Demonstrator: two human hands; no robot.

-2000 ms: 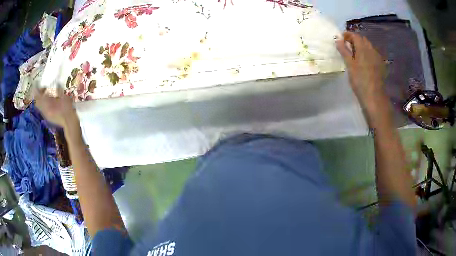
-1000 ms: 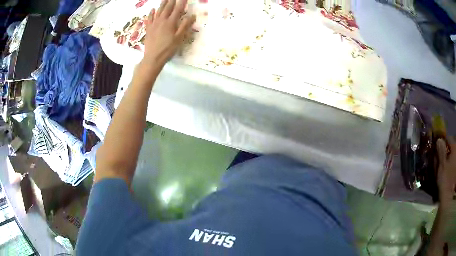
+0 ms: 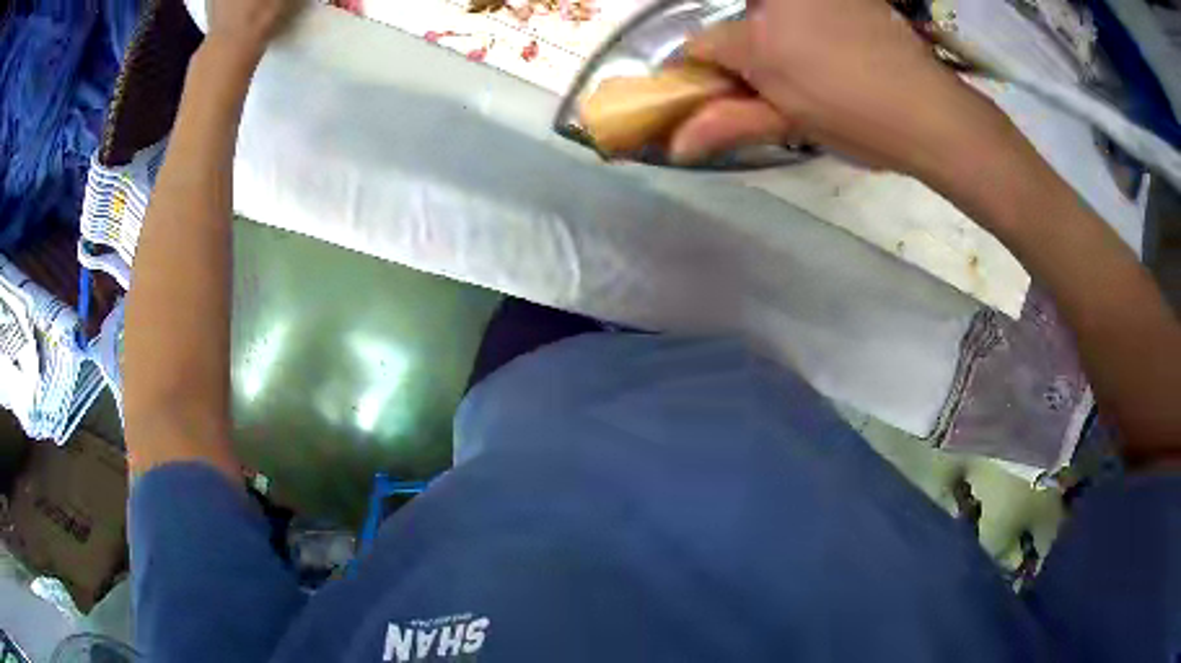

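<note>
The floral dress (image 3: pixel 505 49) lies on the white padded board, its hem near the board's front edge. My right hand (image 3: pixel 777 84) grips the wooden handle of the steam iron (image 3: pixel 635 80), which is over the dress near its hem. The iron's pointed end faces left. My left hand (image 3: pixel 249 16) is at the top left, by the board's left end, cut off by the picture's top edge, so its fingers are hidden.
The white cover cloth (image 3: pixel 415 194) hangs over the board's near edge. The iron rest pad (image 3: pixel 1023 382) lies at the right end. A pale hose (image 3: pixel 1075 101) runs at upper right. White hangers (image 3: pixel 45 350) and blue garments (image 3: pixel 52 110) are at left.
My right hand has lifted the iron off the rest pad and brought it left over the dress. My left hand has moved from on top of the dress to the board's left end. The view has shifted.
</note>
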